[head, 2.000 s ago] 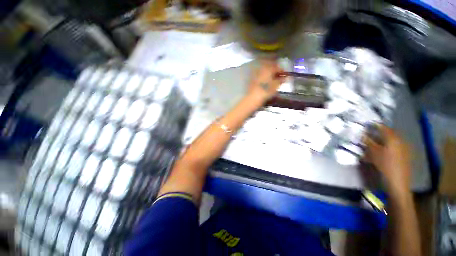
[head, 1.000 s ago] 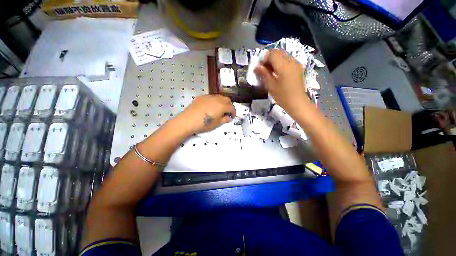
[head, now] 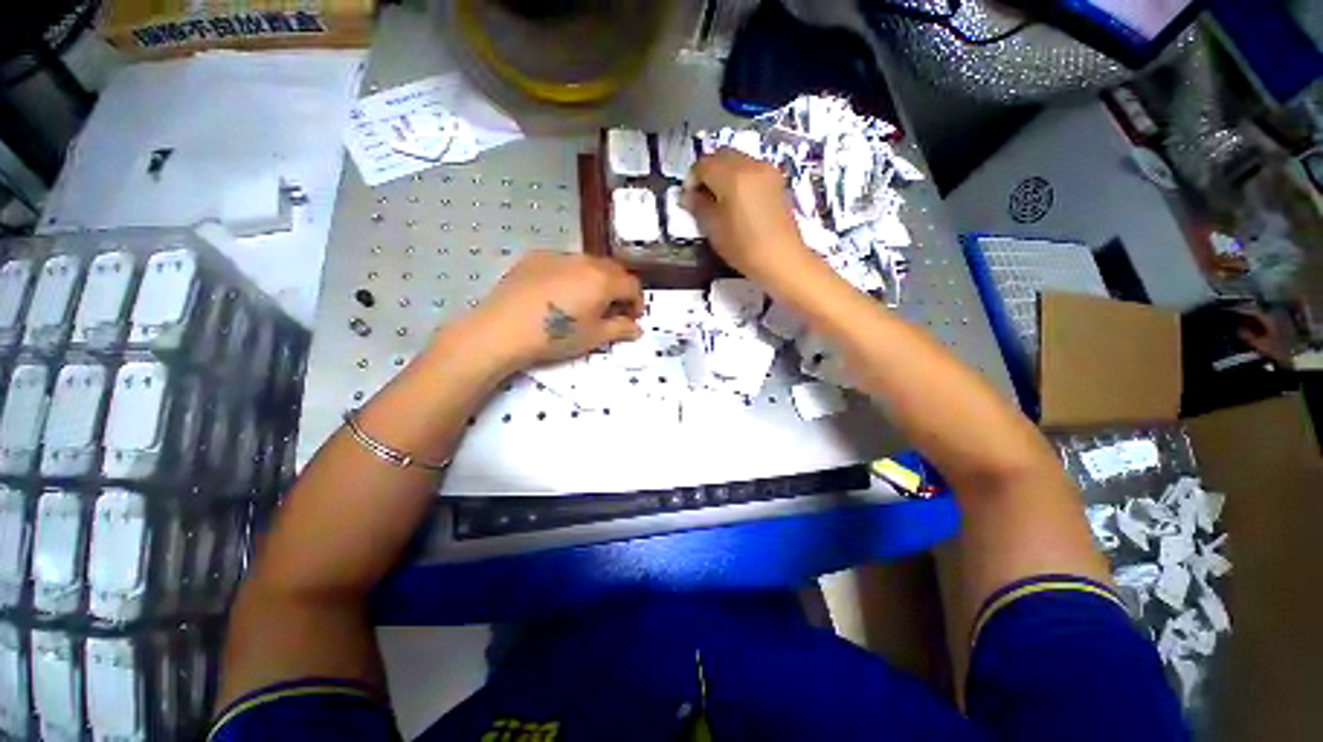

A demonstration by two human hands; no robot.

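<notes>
The dark red-brown fixture (head: 592,206) lies on the perforated plate (head: 450,239). White housings sit in its top left, top middle and lower left (head: 636,215) pockets. My right hand (head: 743,210) is over the fixture's right part, its fingertips on a white housing (head: 682,218) in the lower middle pocket. The hand hides the right-hand pockets. My left hand (head: 566,302) rests on the plate at the fixture's front left, fingers curled; whether they hold a part is hidden. Loose white parts (head: 733,360) lie in front of the fixture.
A heap of white parts (head: 856,181) is right of the fixture. Stacked clear trays (head: 138,420) stand left. The machine head (head: 559,51) overhangs the back. A slotted black strip (head: 653,503), yellow-black tool (head: 903,476) and blue edge (head: 668,563) are in front. A carton (head: 1110,363) stands right.
My right hand has lowered the white housing from above the fixture to its lower middle pocket. My left hand stays near the fixture's front. The view has steadied and shifted slightly.
</notes>
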